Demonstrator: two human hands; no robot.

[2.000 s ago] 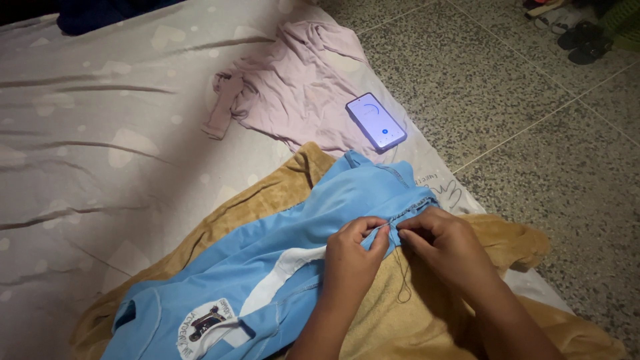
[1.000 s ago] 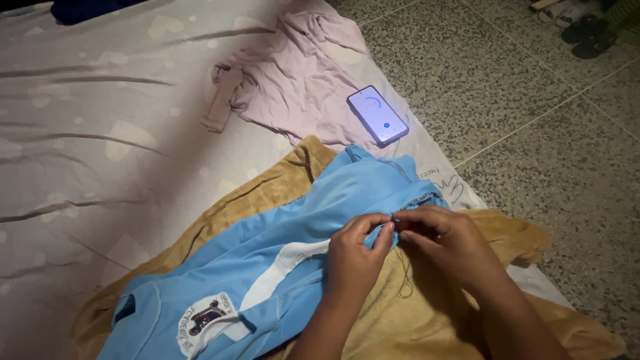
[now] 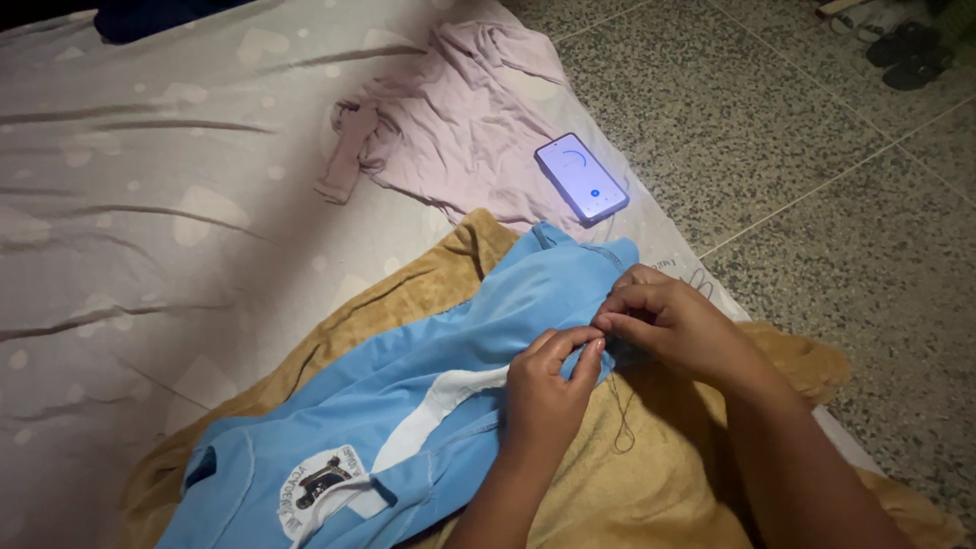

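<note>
A blue garment (image 3: 366, 366) with a white stripe and an embroidered patch (image 3: 324, 484) lies over a tan plush blanket (image 3: 648, 465). My left hand (image 3: 550, 381) pinches the edge of the blue cloth between thumb and fingers. Touching it at the fingertips, my right hand (image 3: 659, 324) has its thumb and index finger closed on something too small to make out at that edge. A dark thread (image 3: 625, 435) hangs in a loop below the fingers, over the blanket. Whether a needle is held cannot be seen.
Beyond the blue cloth, a lit smartphone (image 3: 583, 179) rests on a pink garment (image 3: 457, 114). Both are on a bed with a heart-patterned sheet (image 3: 152, 229). A speckled tile floor (image 3: 732, 137) lies to the right, with dark shoes (image 3: 911, 57) at the far corner. Dark blue cloth (image 3: 145, 19) sits upper left.
My right hand has come up and in against the left fingertips, its wrist more raised than before. The left hand keeps its pinch on the blue cloth.
</note>
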